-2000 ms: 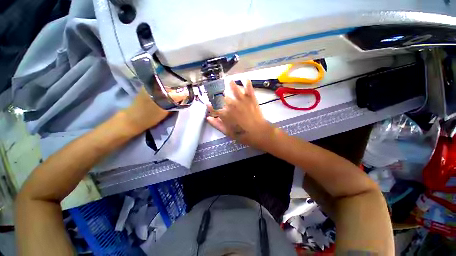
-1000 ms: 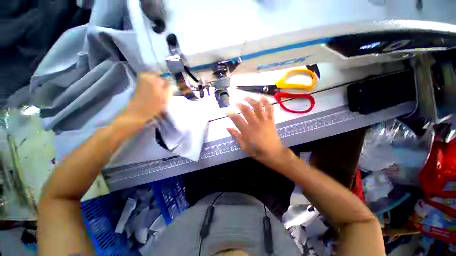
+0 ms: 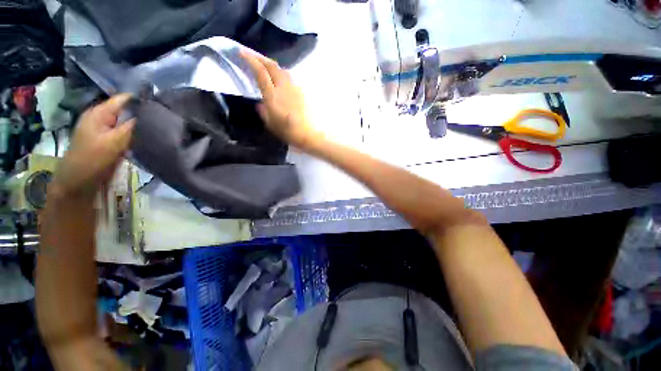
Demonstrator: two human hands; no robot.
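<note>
A garment lies and hangs between my hands left of the sewing machine, with dark grey cloth in front and a light grey part behind. My left hand is closed on the cloth's left end, slightly blurred. My right hand holds the light grey edge, fingers on top of it, thumb side hidden. The presser foot has no cloth at it. More dark grey cloth lies behind.
Scissors with yellow and red handles lie right of the presser foot, dark snips behind them. A black pad is at the right. A blue basket with scraps stands below the ruler edge. Another machine part is far left.
Both hands have moved left, away from the needle, and now hold the garment. Its dark grey side has come into view. The view has shifted left, so the machine appears further right.
</note>
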